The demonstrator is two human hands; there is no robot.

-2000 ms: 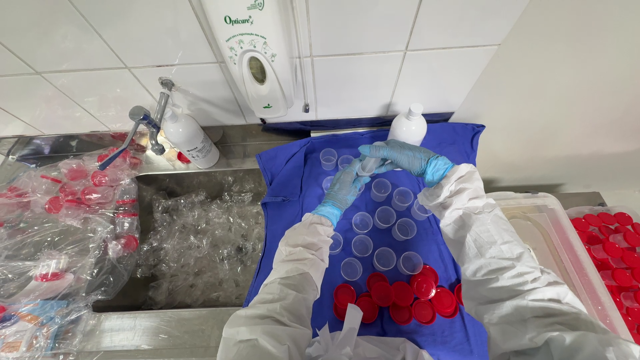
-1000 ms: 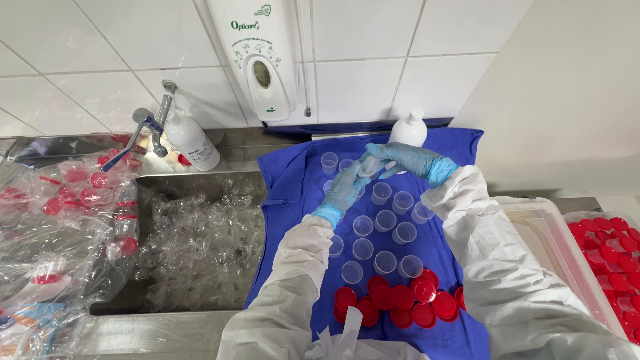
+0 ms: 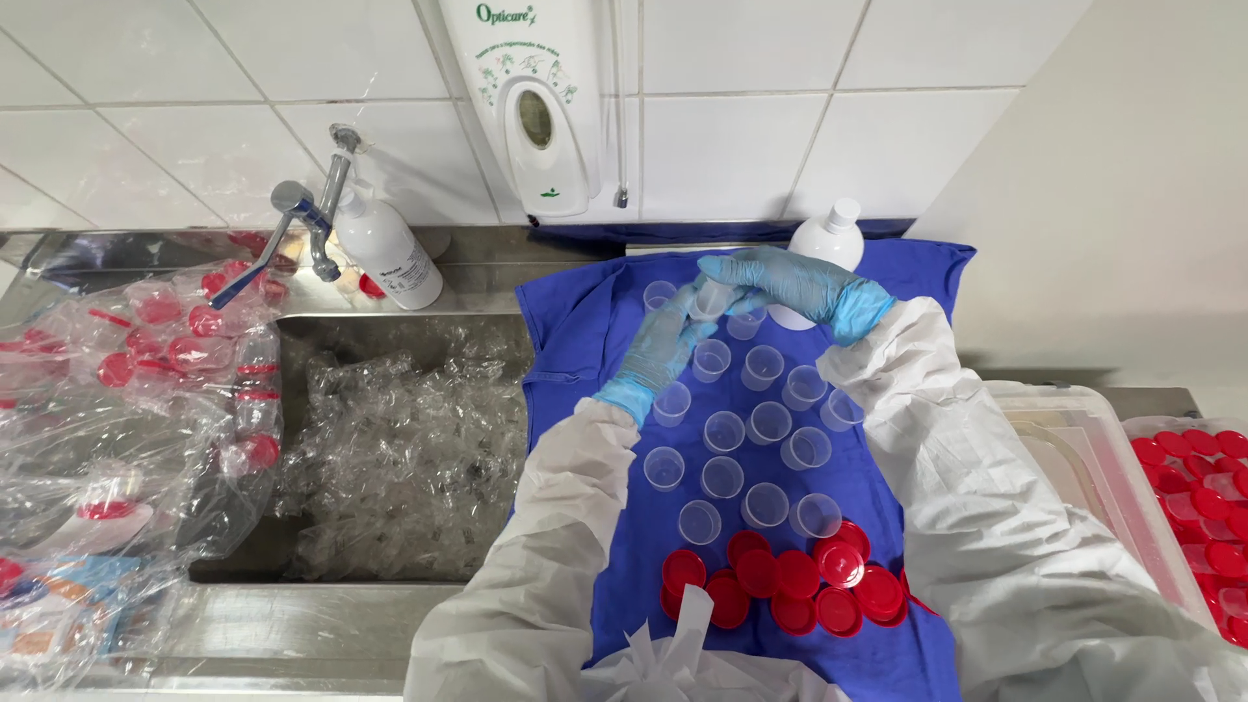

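Note:
Both my hands wear blue gloves and meet over the far part of a blue cloth (image 3: 624, 526). My left hand (image 3: 663, 349) has its fingers around a clear plastic cup (image 3: 715, 298). Over that same cup lies my right hand (image 3: 795, 283), its fingertips at the cup's upper side; whether it grips is hard to tell. Several open clear cups (image 3: 763, 368) stand on the cloth below my hands. Nearer to me lie several red lids (image 3: 798, 573), some overlapping. Behind my right hand stands a white bottle (image 3: 829, 234), partly hidden.
A steel sink (image 3: 400, 331) at left holds crumpled clear plastic (image 3: 409, 458). Bagged red-lidded containers (image 3: 200, 341) lie beside it. A tap (image 3: 317, 229), another white bottle (image 3: 385, 253) and a wall dispenser (image 3: 536, 117) are behind. Plastic bins (image 3: 1082, 439) with red-lidded containers (image 3: 1209, 507) stand right.

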